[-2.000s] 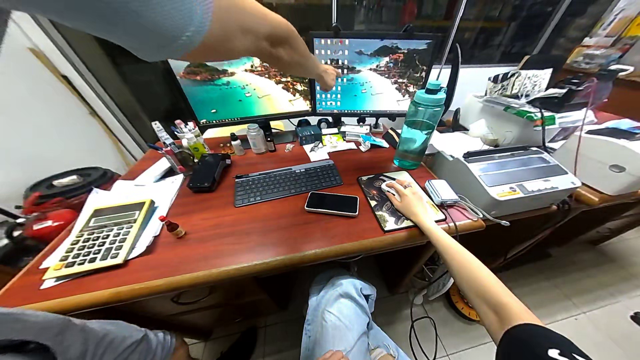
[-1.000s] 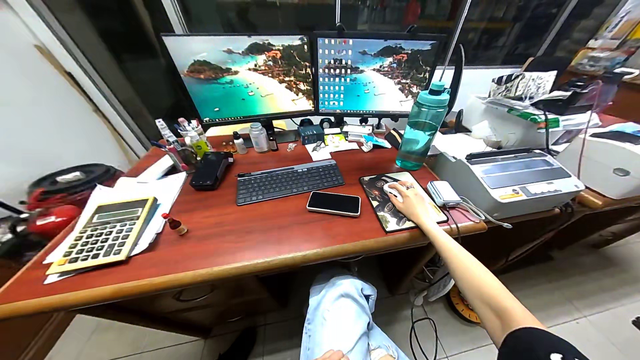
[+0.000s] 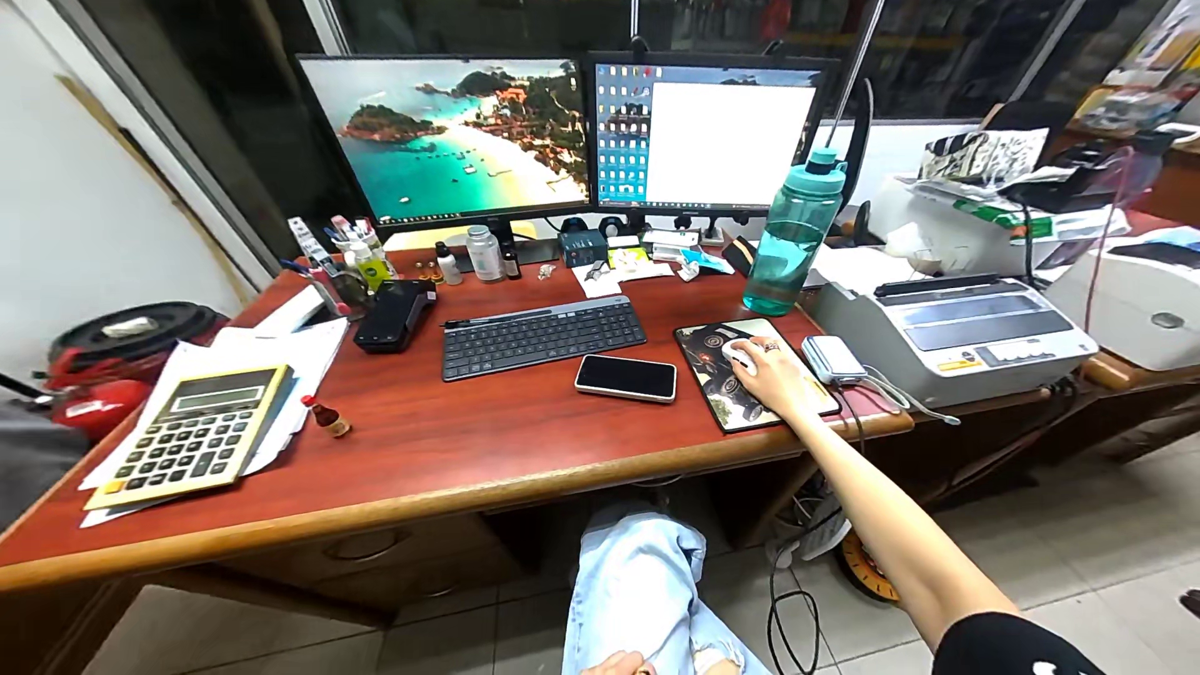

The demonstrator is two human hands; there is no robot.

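My right hand (image 3: 771,375) rests over a white computer mouse (image 3: 739,353) on a patterned mouse pad (image 3: 717,398). Only the fingers of my left hand (image 3: 619,664) show at the bottom edge, by my jeans; what it holds, if anything, is hidden. A smartphone (image 3: 625,377) with a dark screen lies left of the pad, below a black keyboard (image 3: 544,337). Behind them stand two monitors: the left one (image 3: 459,141) displays a beach picture, the right one (image 3: 731,141) a white window over desktop icons.
A teal water bottle (image 3: 797,239) stands behind the pad. Right of it are a white power adapter (image 3: 832,360) with cables and a grey printer (image 3: 966,337). A large yellow calculator (image 3: 192,436) lies on papers at the left, near a small brown bottle (image 3: 326,415) and a black handheld device (image 3: 396,316).
The other person's arm, which pointed at the right monitor two seconds ago, is out of view. A white window has opened on that monitor. My right hand has stayed on the mouse.
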